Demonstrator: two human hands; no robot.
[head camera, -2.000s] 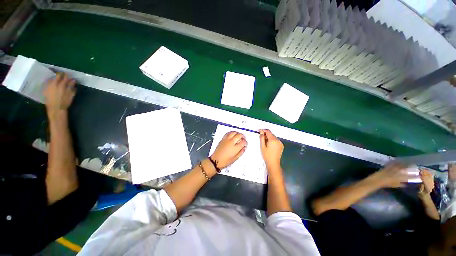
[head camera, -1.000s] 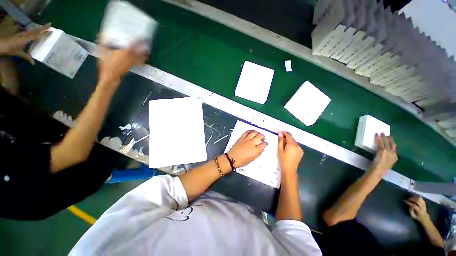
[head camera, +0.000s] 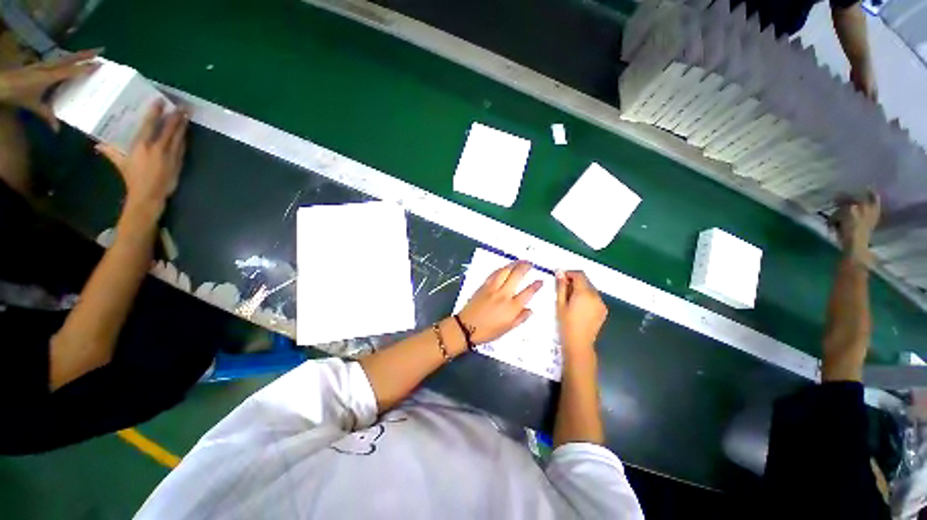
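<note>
A white label sheet (head camera: 534, 350) with small dark print lies on the dark bench against the belt rail. My left hand (head camera: 500, 303) rests flat on the sheet, fingers spread. My right hand (head camera: 581, 313) is at the sheet's upper right corner, fingertips pinched together there; whether a label is between them cannot be seen. A blank white sheet stack (head camera: 354, 272) lies to the left of the label sheet. White product boxes stand on the green belt beyond: one (head camera: 492, 165), another (head camera: 597, 206) and one further right (head camera: 727, 268).
A pale metal rail (head camera: 407, 195) separates bench and green belt (head camera: 335, 102). A neighbour's hands at left hold a white box (head camera: 112, 102). A right neighbour's arm reaches to the row of upright cartons (head camera: 712, 102). A small white scrap (head camera: 559, 133) lies on the belt.
The left neighbour's raised box is gone from over the belt, and both hands are at the box by the rail. The right neighbour let go of the belt box and reached to the carton row. My hands barely moved.
</note>
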